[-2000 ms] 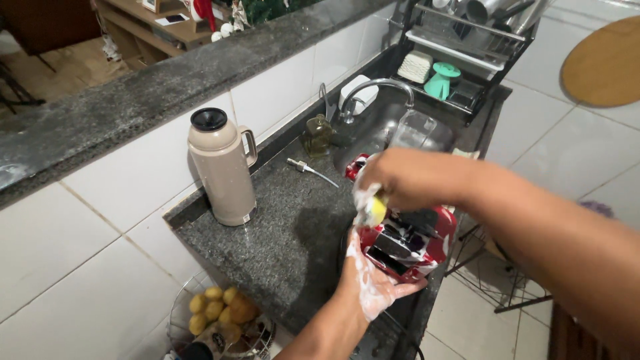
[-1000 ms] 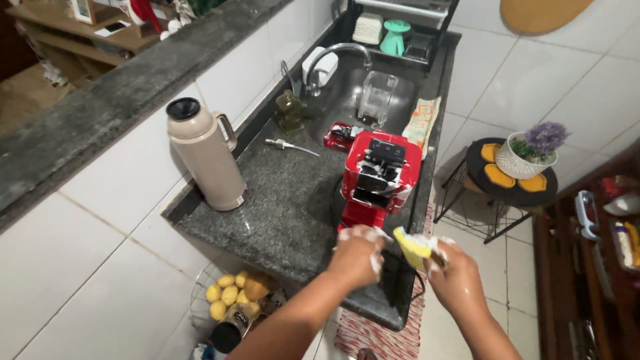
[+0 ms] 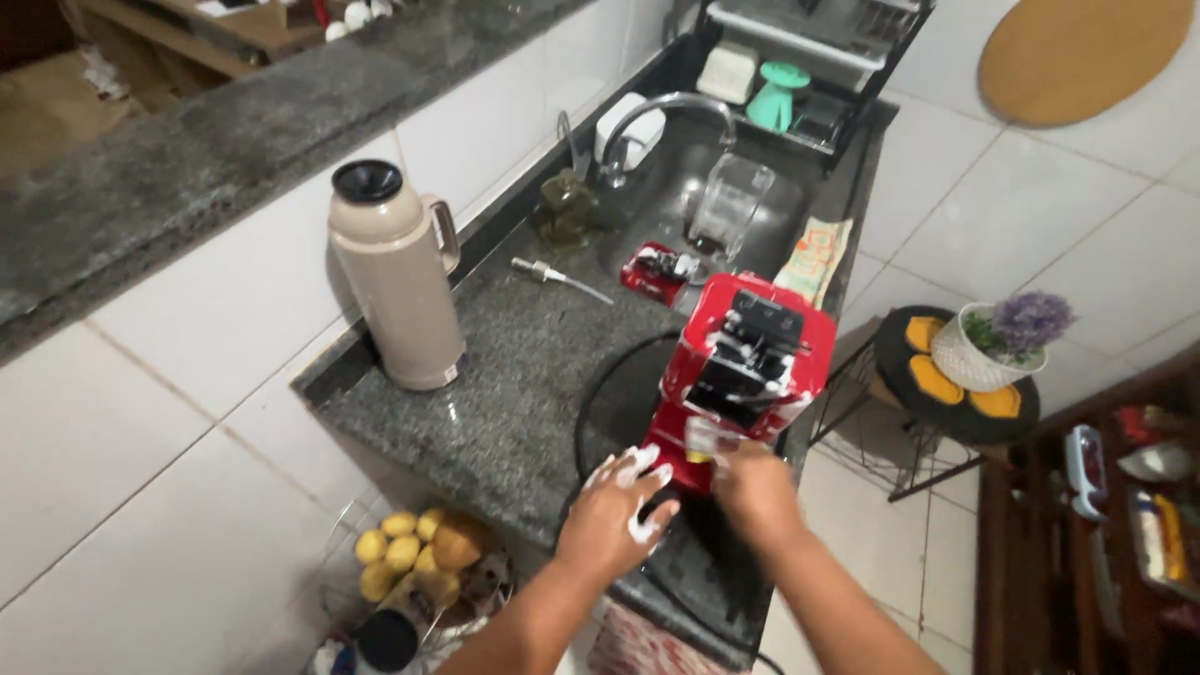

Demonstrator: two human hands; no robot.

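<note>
A red and black countertop appliance (image 3: pixel 750 352), streaked with white foam, stands on the dark stone counter by the sink. My right hand (image 3: pixel 755 487) grips a foamy sponge (image 3: pixel 703 439), its yellow part just visible, against the appliance's red base. Foam coats the spread fingers of my left hand (image 3: pixel 619 511), which rests near the lower left of that base and seems to hold nothing. Beyond the appliance, a smaller red and black part (image 3: pixel 656 270) with foam lies at the sink's edge. A clear container (image 3: pixel 731 206) is in the metal sink.
A beige thermos (image 3: pixel 398 281) and a pump dispenser top (image 3: pixel 558 277) stand and lie on the counter's left. A green bottle (image 3: pixel 567 211) is near the faucet (image 3: pixel 666 103). A cloth (image 3: pixel 816 262) lies right of the sink. A stool (image 3: pixel 956 375) bears a potted plant (image 3: pixel 998 342).
My right hand has moved left with the sponge, onto the appliance's base. My left hand, close to the sponge a second ago, is now lower on the left with its fingers spread.
</note>
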